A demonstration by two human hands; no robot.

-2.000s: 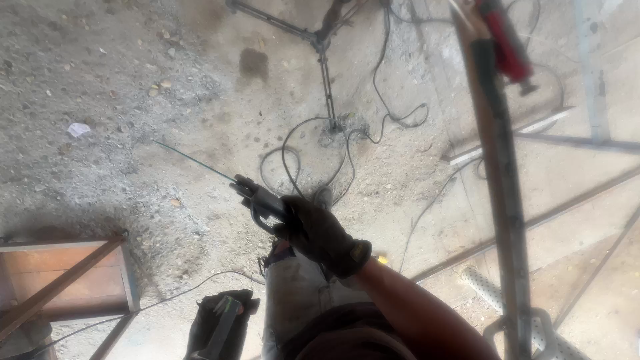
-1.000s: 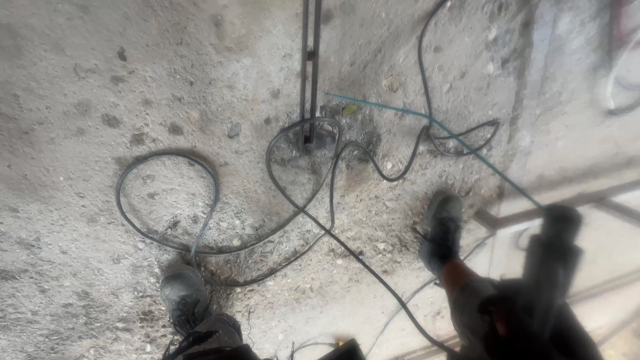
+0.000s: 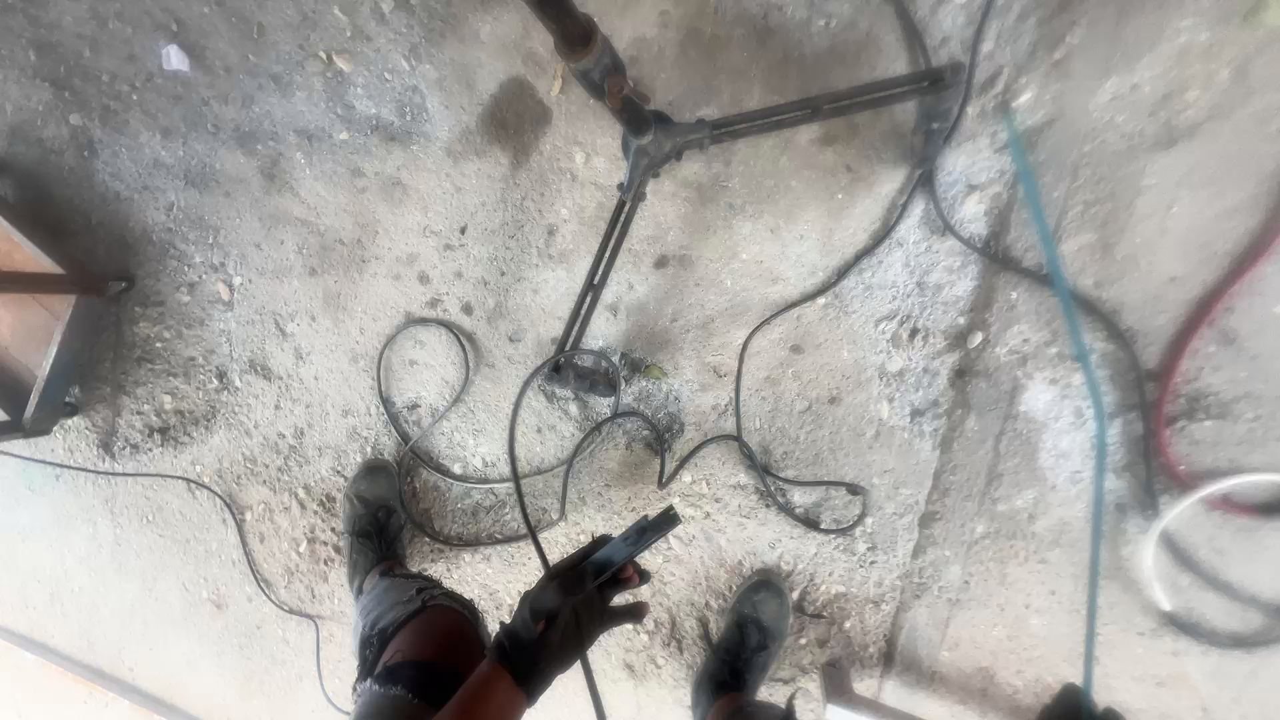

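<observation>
My left hand (image 3: 565,615), in a dark work glove, is closed around a short metal piece (image 3: 635,543) near the lower middle, its far end pointing up and right. A black cable (image 3: 518,440) passes behind this hand. At the bottom right edge only a dark, blurred part of my gloved right hand (image 3: 1075,702) shows. From it a thin greenish welding rod (image 3: 1098,430) rises nearly upright in the view. The electrode holder is mostly hidden below the frame edge. My boots, left (image 3: 374,525) and right (image 3: 745,635), stand on dusty ground on both sides of my left hand.
A metal stand (image 3: 655,140) with spread legs is ahead. Looped black cable (image 3: 740,380) lies around its near foot and by my left boot. A metal frame (image 3: 60,350) stands at the left edge; a red cable (image 3: 1165,400) and a white hoop (image 3: 1155,545) are at right.
The view has swung strongly. My right hand has gone from the middle two seconds ago to the bottom right edge. My left hand with the metal piece now shows nearer the middle.
</observation>
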